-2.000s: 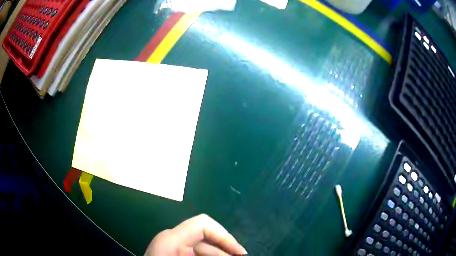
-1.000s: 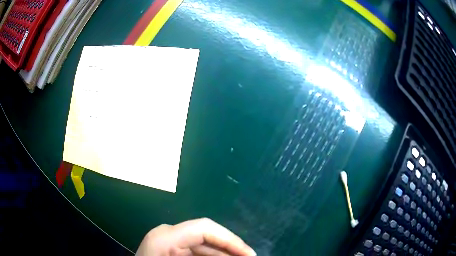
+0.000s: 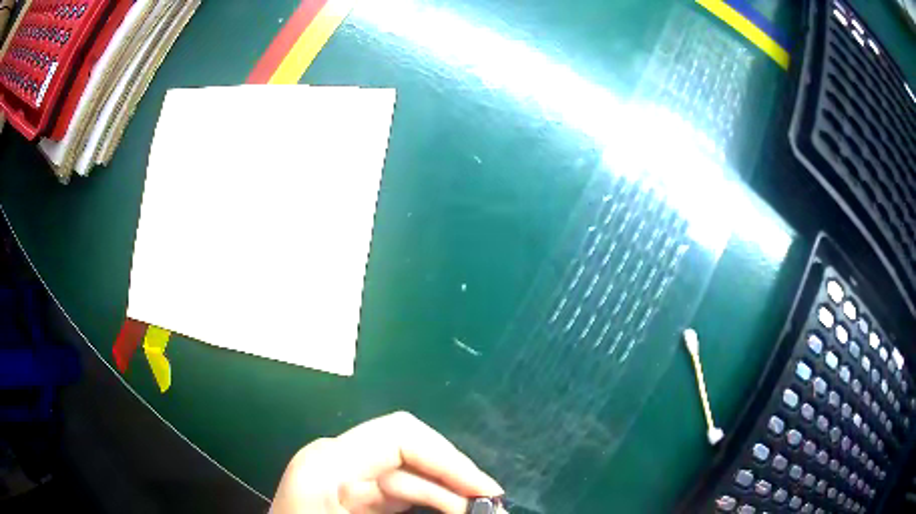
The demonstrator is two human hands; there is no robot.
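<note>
My left hand (image 3: 387, 467) is at the bottom edge, bare and cut off by the frame. Its thumb and finger pinch a small dark component (image 3: 485, 505) with a silvery face, partly out of the picture. My right hand is not in view. A clear sheet (image 3: 628, 271) with rows of small oval outlines lies flat on the green table to the right, under strong glare. A cotton swab (image 3: 702, 387) lies beside it. A black tray (image 3: 812, 402) at the lower right holds rows of silvery components.
A white paper sheet (image 3: 261, 226) lies left of centre over red and yellow tape (image 3: 301, 42). Red trays (image 3: 45, 60) and stacked pale boards (image 3: 126, 95) stand at the upper left. A second black tray (image 3: 854, 151) with mostly dark pockets is at the upper right.
My left hand has risen slightly at the bottom edge, and the component in its fingertips now shows more clearly. The camera view has shifted, so the table things sit higher in the picture.
</note>
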